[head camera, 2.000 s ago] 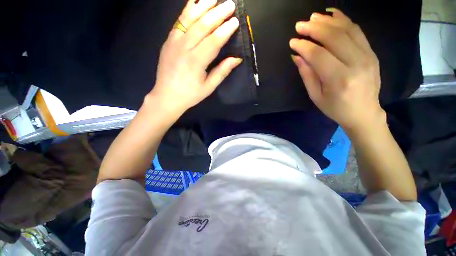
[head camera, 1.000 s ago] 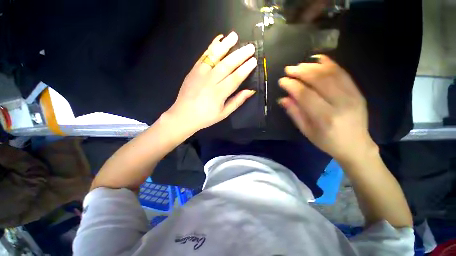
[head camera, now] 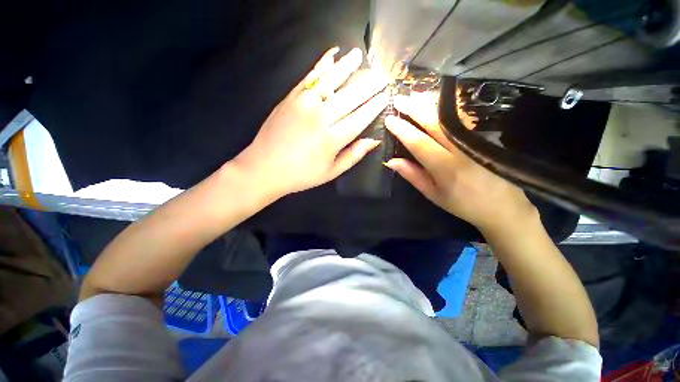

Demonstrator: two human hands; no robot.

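A large black garment panel (head camera: pixel 171 89) covers much of the table. A narrow black strip (head camera: pixel 388 153) lies on it between my hands, with a duller dark backing piece (head camera: pixel 363 179) beside it. My left hand (head camera: pixel 317 130) lies flat on the panel left of the strip, fingers spread, a ring on one finger. My right hand (head camera: pixel 447 164) rests with its fingertips on the strip's right side. The sewing machine head (head camera: pixel 514 37) is above, and its brightly lit needle area (head camera: pixel 403 78) is just beyond my fingertips. Glare hides the needle and the slit.
A thick curved black bar (head camera: pixel 507 164) passes over my right hand and wrist. Wire thread guides (head camera: pixel 488 93) sit right of the needle area. The table's metallic front edge (head camera: pixel 112 207) and orange tape (head camera: pixel 22 168) show at left. Blue baskets (head camera: pixel 190 307) are below.
The machine head and curved bar have come into view at the upper right. My right hand has moved left onto the strip, closer to my left hand. The orange and white slit line no longer shows.
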